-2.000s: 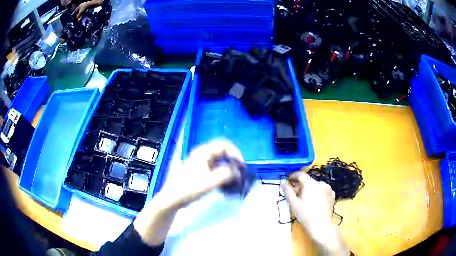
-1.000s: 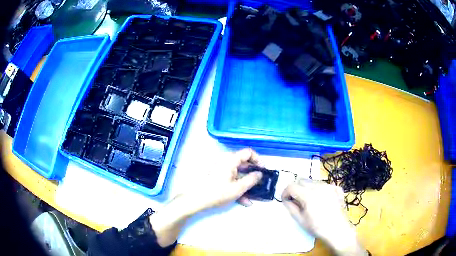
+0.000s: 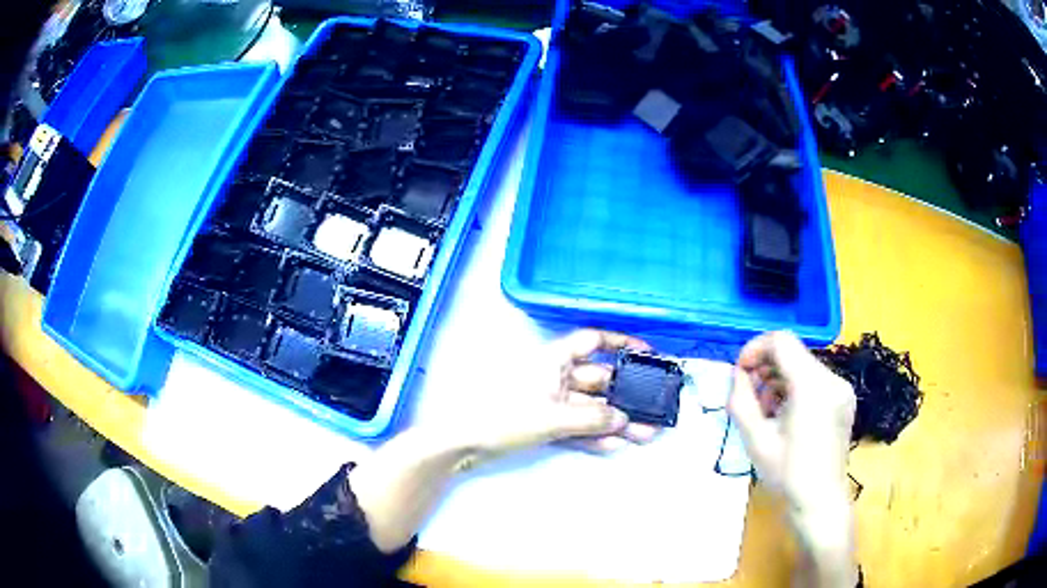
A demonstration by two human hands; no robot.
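Note:
My left hand (image 3: pixel 591 396) holds a square black housing (image 3: pixel 646 388) by its left side, over the white work sheet (image 3: pixel 597 505). My right hand (image 3: pixel 781 396) is to the right of the housing, apart from it, with its fingers bent together. A thin black sealing ring (image 3: pixel 730 450) shows just below and left of the right fingers; I cannot tell whether they grip it. The pile of sealing rings (image 3: pixel 884 391) lies on the yellow tabletop, partly behind my right hand.
A blue bin (image 3: pixel 677 312) with jumbled housings stands beyond my hands. A blue tray (image 3: pixel 270 391) filled with housings, some pale-faced, stands to its left. A lighter blue tray (image 3: pixel 144 230) is at far left. A pale stool (image 3: pixel 121 534) is at lower left.
The view has shifted. My left hand now holds the housing turned more face-up. My right hand has moved away from the housing, to the right and up.

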